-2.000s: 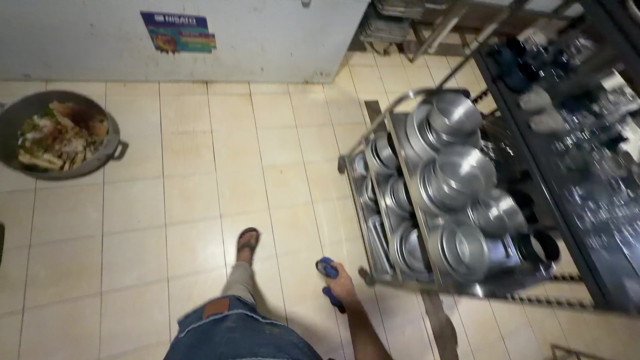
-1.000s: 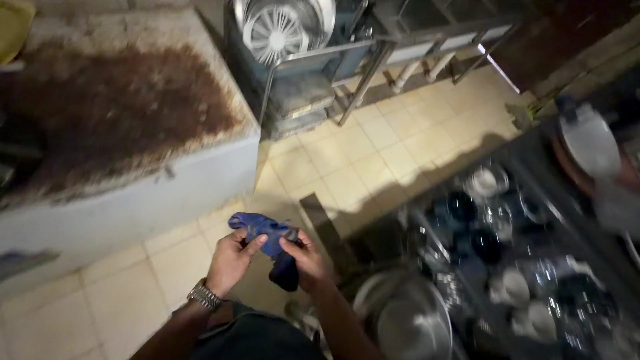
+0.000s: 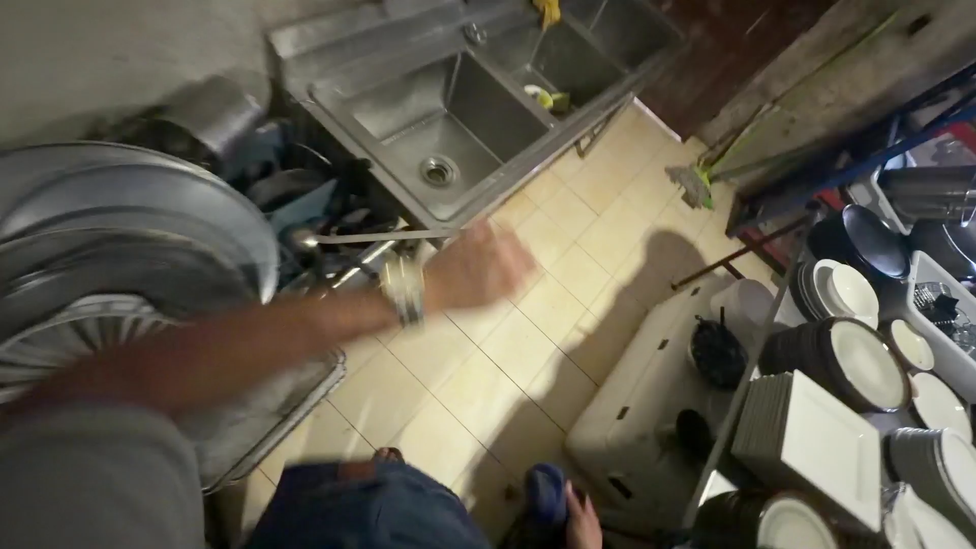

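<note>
My left hand, blurred and with a watch on its wrist, is stretched out over the tiled floor near the front corner of a stainless steel sink. Its fingers look curled, and whether anything is in them cannot be made out. At the bottom edge, partly cut off, my right hand holds a dark blue cloth item.
Large metal basins and lids stand at the left. On the right are a rack with stacked plates and a white bin beside it. A mop leans farther back.
My left hand, on the blue item beside my right one a second ago, is now off it and stretched out. The view has swung toward the sinks.
</note>
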